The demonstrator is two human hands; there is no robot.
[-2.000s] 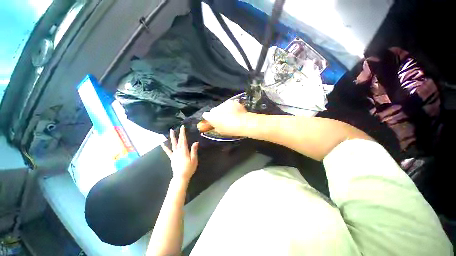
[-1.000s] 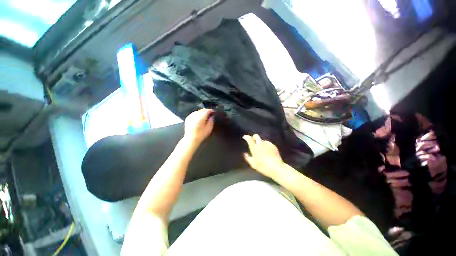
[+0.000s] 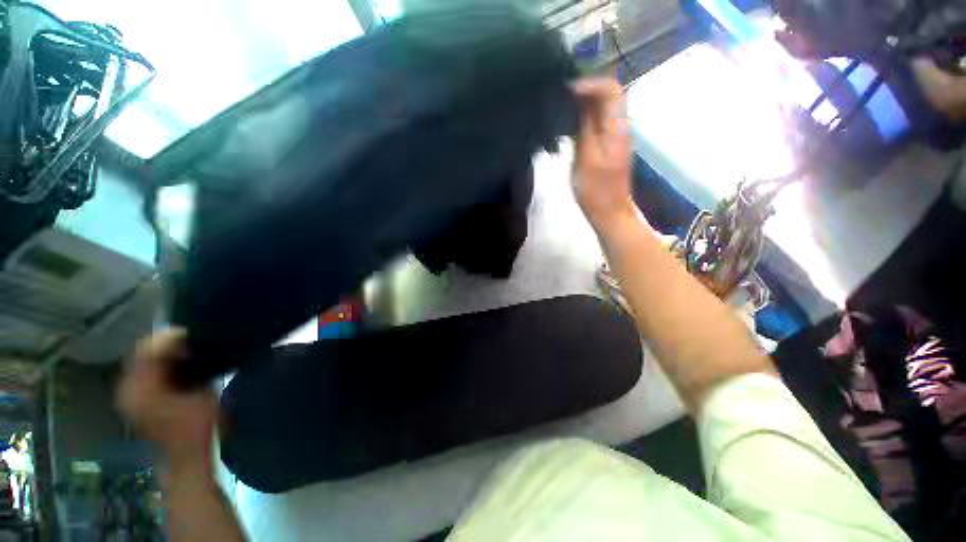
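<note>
The black garment (image 3: 360,169) is held up in the air, spread between my two hands and blurred by motion. My left hand (image 3: 170,397) grips its lower left end, blurred. My right hand (image 3: 602,148) holds its right end, higher up. A darker part of the cloth hangs down in the middle. Below it, the long dark bolster (image 3: 445,386) lies bare on the white table (image 3: 567,238).
The iron (image 3: 731,275) stands at the right of the table, partly unclear. A heap of garments with pinkish lining (image 3: 863,371) is at the far right. Black hangers (image 3: 64,116) hang at the upper left. Part of a person's arm (image 3: 941,90) shows at the upper right.
The garment has been lifted off the bolster and table into the air. Both hands have moved up or outward and apart, now holding its ends. Earlier, my right hand let go of the iron.
</note>
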